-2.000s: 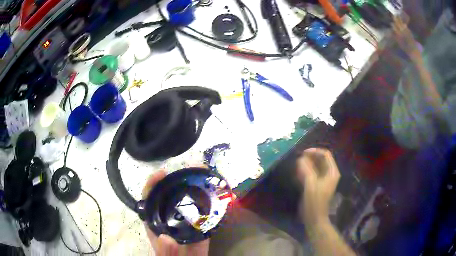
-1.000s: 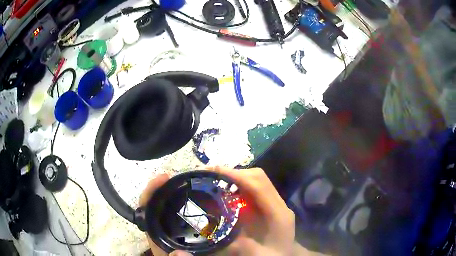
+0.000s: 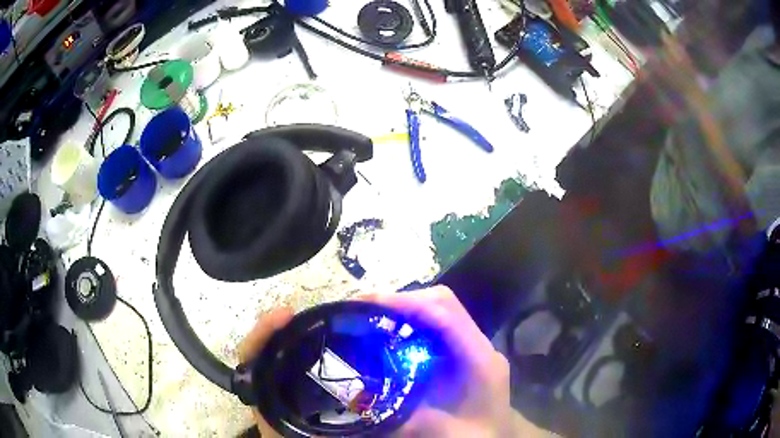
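Note:
The open ear cup housing (image 3: 286,376) is held low in the picture, its open side up. Inside, a silver battery (image 3: 335,376) lies with thin wires, and the circuit board (image 3: 398,376) on the right inner edge glows bright blue. My left hand (image 3: 263,334) holds the cup's left side, mostly hidden behind it. My right hand (image 3: 470,359) grips the cup's right side, partly washed out by blue light. The headband (image 3: 184,321) arcs up from the cup to the closed ear cup with its pad (image 3: 252,210), over the bench.
Side cutters (image 3: 416,141) lie open behind the headphones. A loose circuit board (image 3: 351,248) lies right of the padded cup. Blue cups (image 3: 128,184) and a green reel (image 3: 167,84) stand left. A speaker driver (image 3: 90,289) with a wire lies at far left. Another person's sleeve (image 3: 701,188) is at right.
My right hand has come from the right, apart from the cup, to grip its right side. The board's light has turned from red to blue. The view has shifted slightly.

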